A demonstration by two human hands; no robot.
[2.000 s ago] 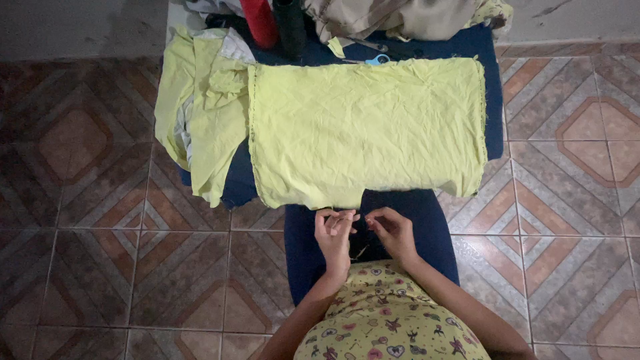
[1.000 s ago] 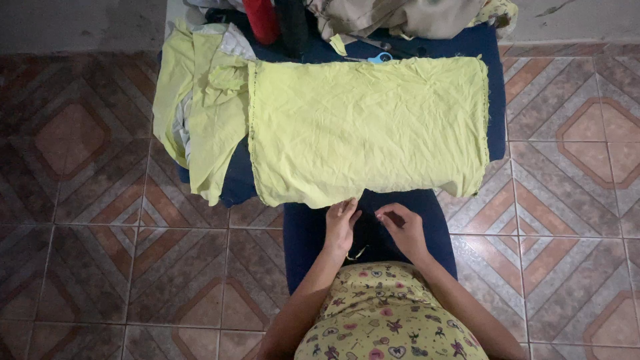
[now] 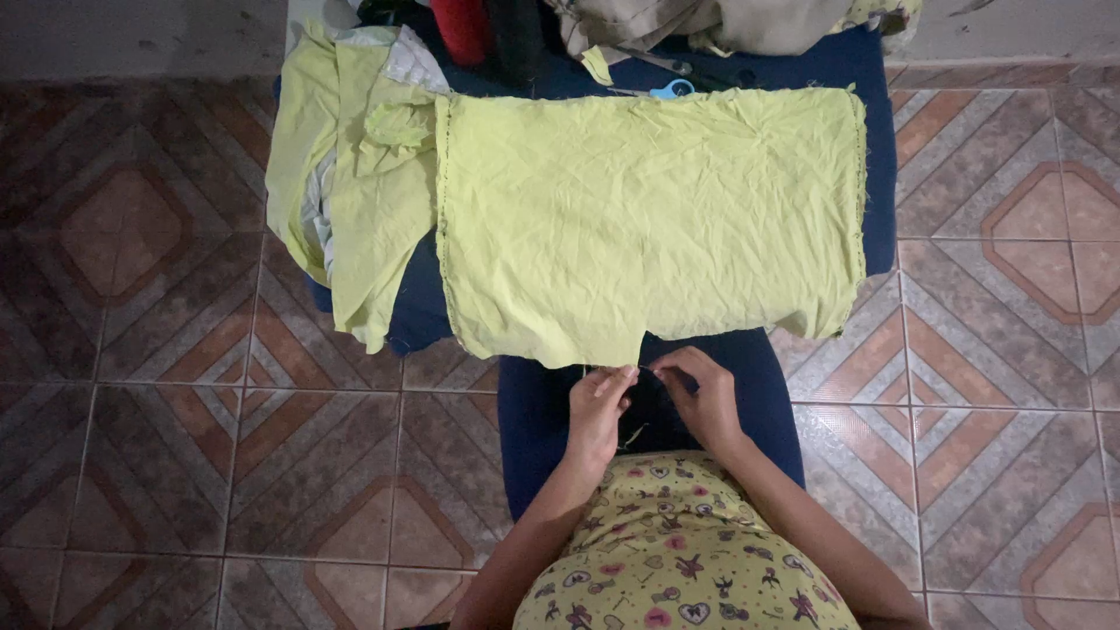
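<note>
A wrinkled yellow-green cloth lies spread over a surface covered in dark blue fabric, with dark stitching along its left and right edges. At its near edge my left hand pinches the cloth's hanging corner between thumb and fingers. Just right of it, my right hand has thumb and forefinger together on something thin, perhaps a thread or needle, too small to tell. A fine line spans the small gap between the fingertips of both hands.
Crumpled yellow-green fabric lies at the left. Behind the cloth are blue-handled scissors, a yellow scrap, a red cylindrical object, a dark one and a beige fabric heap. Dark blue fabric lies below my hands.
One second ago my hands were a little farther apart; now the fingertips are close together at the cloth's near edge. The spread cloth has stayed in place.
</note>
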